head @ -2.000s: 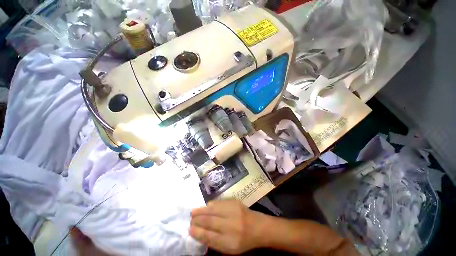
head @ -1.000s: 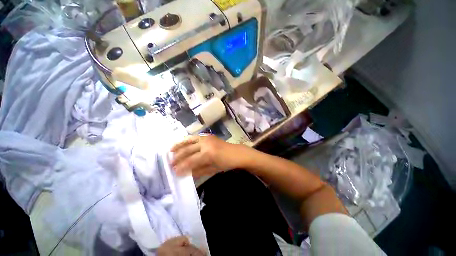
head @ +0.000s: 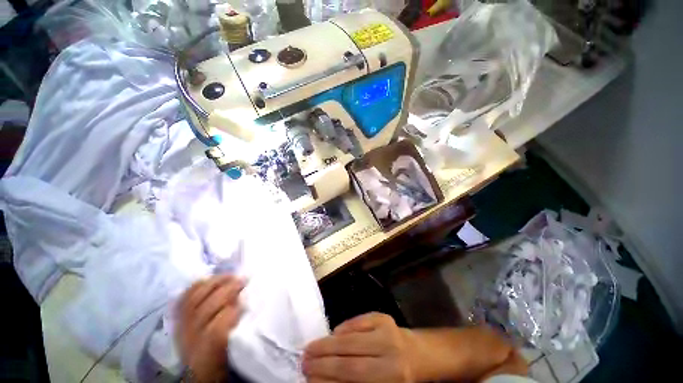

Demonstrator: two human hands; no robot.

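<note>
White knit fabric runs from below the needle area of the cream overlock machine down towards me. My right hand holds its lower edge at the bottom centre, fingers closed on the cloth. My left hand is blurred and lies on the fabric left of it, fingers bent against the cloth; whether it grips is unclear. The needle area is under a bright lamp, and the fabric hides part of the plate below it.
A white-lilac fabric heap covers the left side. A brown box of white scraps sits right of the needle area. A clear bag of offcuts is low at right. Clear plastic bags lie behind, beside a grey wall.
My right hand has moved down and right along the fabric. My left hand has come up from the bottom edge onto the cloth. The separate folded strip edges are no longer distinct.
</note>
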